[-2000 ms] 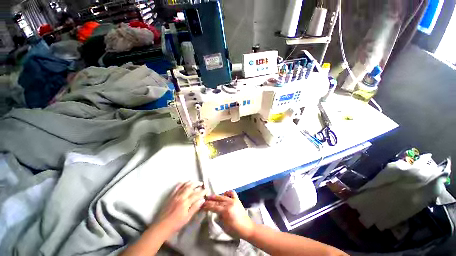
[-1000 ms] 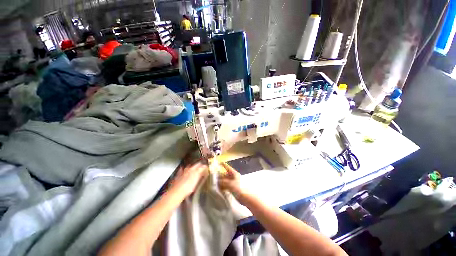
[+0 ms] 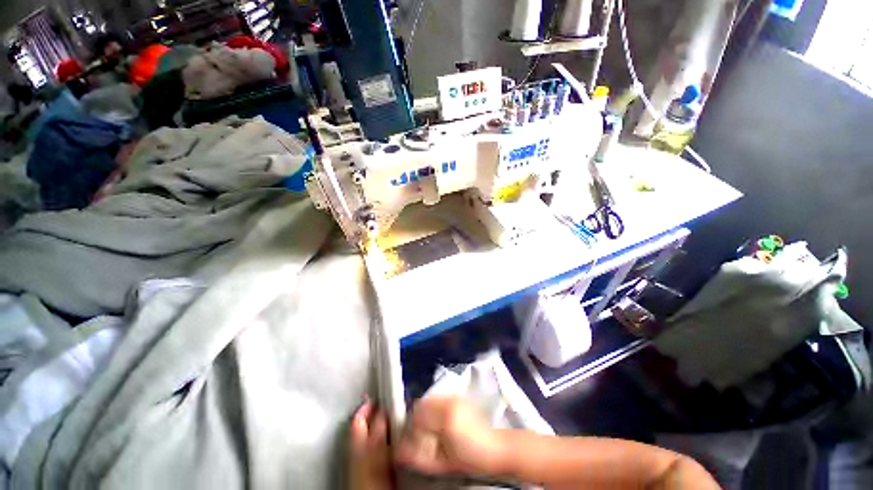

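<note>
The large pale grey-green fabric piece (image 3: pixel 297 364) spreads from the left over the table's front edge. Its narrow folded edge (image 3: pixel 383 335) runs straight from the needle area (image 3: pixel 375 251) toward me. My left hand (image 3: pixel 369 445) is at the bottom, mostly hidden by cloth and cut off by the frame edge, with fingers on the folded edge. My right hand (image 3: pixel 440 435), blurred, is closed on the same edge just to its right. The white sewing machine (image 3: pixel 431 172) stands beyond, its needle area lit yellow.
Black scissors (image 3: pixel 603 222) and light blue snips (image 3: pixel 574 228) lie right of the machine. An oil bottle (image 3: pixel 675 124) stands at the table's far right. Thread cones (image 3: pixel 574 17) stand behind. Grey cloth (image 3: pixel 737 306) hangs at the lower right. Heaped fabric (image 3: pixel 172 182) lies at left.
Both hands were near the needle a second ago and are now low, close to me. The folded edge now lies straight between needle and hands. The view has also shifted.
</note>
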